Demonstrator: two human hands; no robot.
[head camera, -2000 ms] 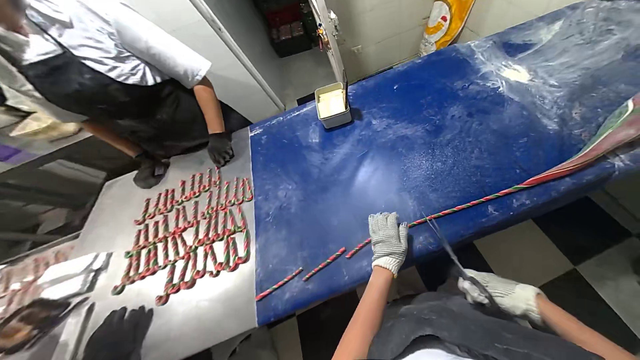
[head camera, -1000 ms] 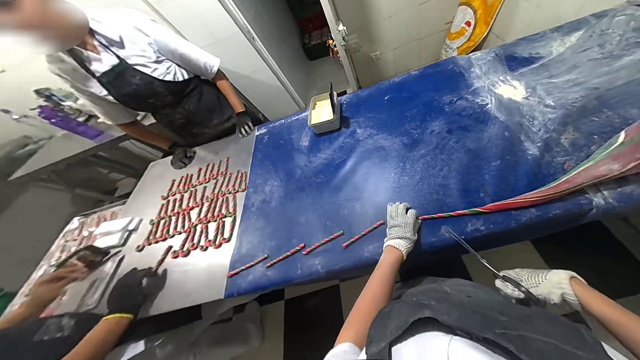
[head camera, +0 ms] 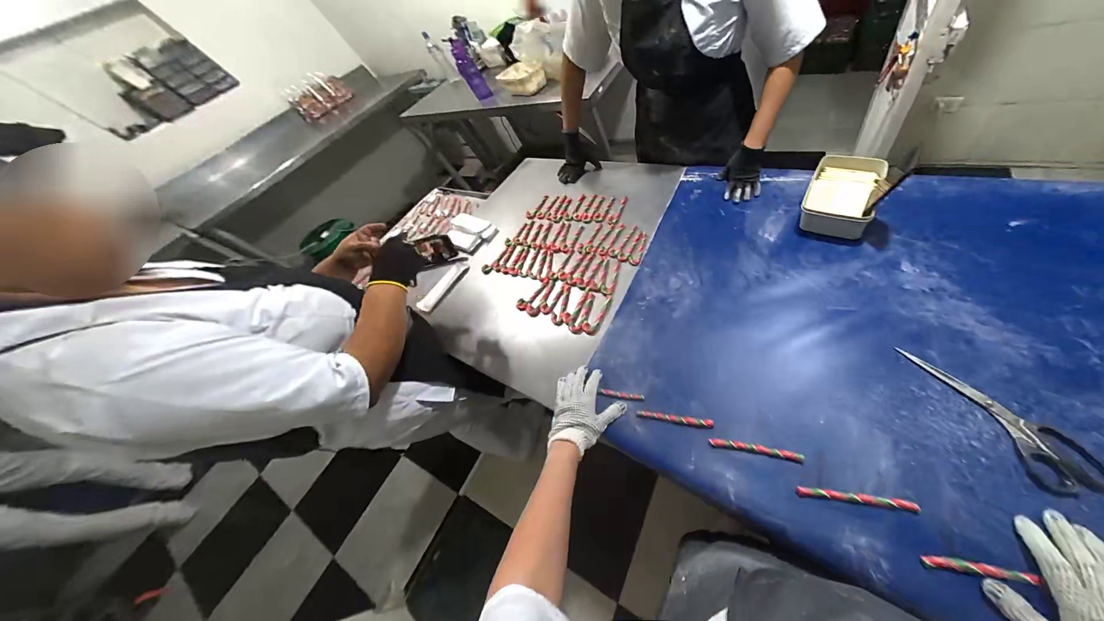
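My left hand (head camera: 582,410), in a white knit glove, lies over the left end of a short red and green candy stick (head camera: 621,395) at the seam of blue and metal surfaces. Whether it grips the stick cannot be told. At the lower right, my right hand (head camera: 1063,561), gloved too, has its fingers spread by the end of another candy stick (head camera: 981,569). Between the hands more cut sticks (head camera: 756,450) lie in a slanting row. A pair of scissors (head camera: 1026,435) rests partly spread on the blue surface above my right hand.
Rows of candy canes (head camera: 573,259) lie on the metal tabletop (head camera: 517,345). A metal tin (head camera: 838,207) with a brush stands at the blue table's far edge. One person in black gloves leans on the far side; another at left holds a phone (head camera: 435,248).
The view has swung left. The scissors, held in my right hand before, now lie on the table. My left hand has moved from the long candy rope to the leftmost cut stick.
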